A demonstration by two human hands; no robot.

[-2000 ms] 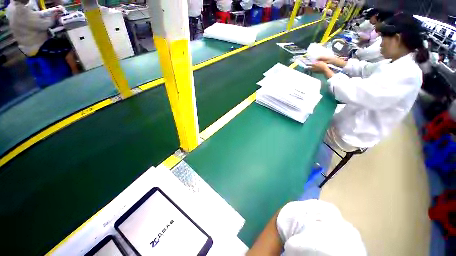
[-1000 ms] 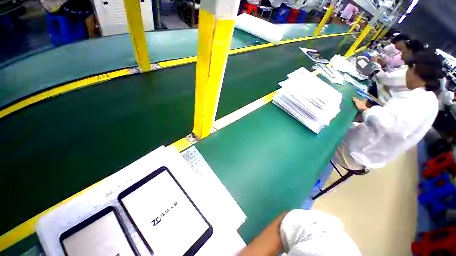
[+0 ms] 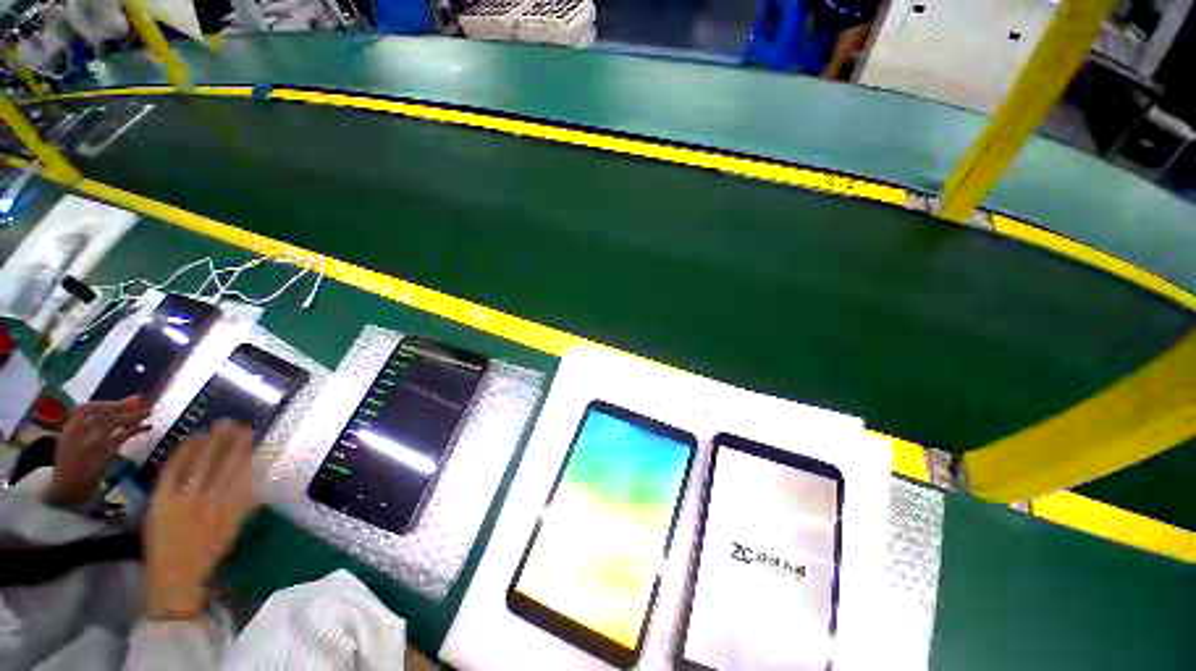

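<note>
Two tablets lie side by side on white paper. The left tablet [image 3: 606,531] shows a blue-green to yellow wallpaper. The right tablet [image 3: 767,596] shows a pale screen with a dark ZC logo; its lower end is cut off by the bottom edge. The white paper stack [image 3: 577,380] rests on bubble wrap [image 3: 913,557], which shows at its right. Neither of my hands is in view. Only a white striped sleeve [image 3: 321,632], apparently mine, shows at the bottom edge.
A neighbour's two hands [image 3: 197,505] are over dark tablets at left. Another dark tablet [image 3: 401,435] with small green text lies on bubble wrap beside my paper. White cables [image 3: 217,278] lie at far left. The dark green conveyor [image 3: 630,249] runs behind, with yellow rails and posts.
The view has swung left, bringing in the neighbour's hands and tablets. The left tablet's screen has changed from pale to coloured wallpaper; the right one still shows the logo.
</note>
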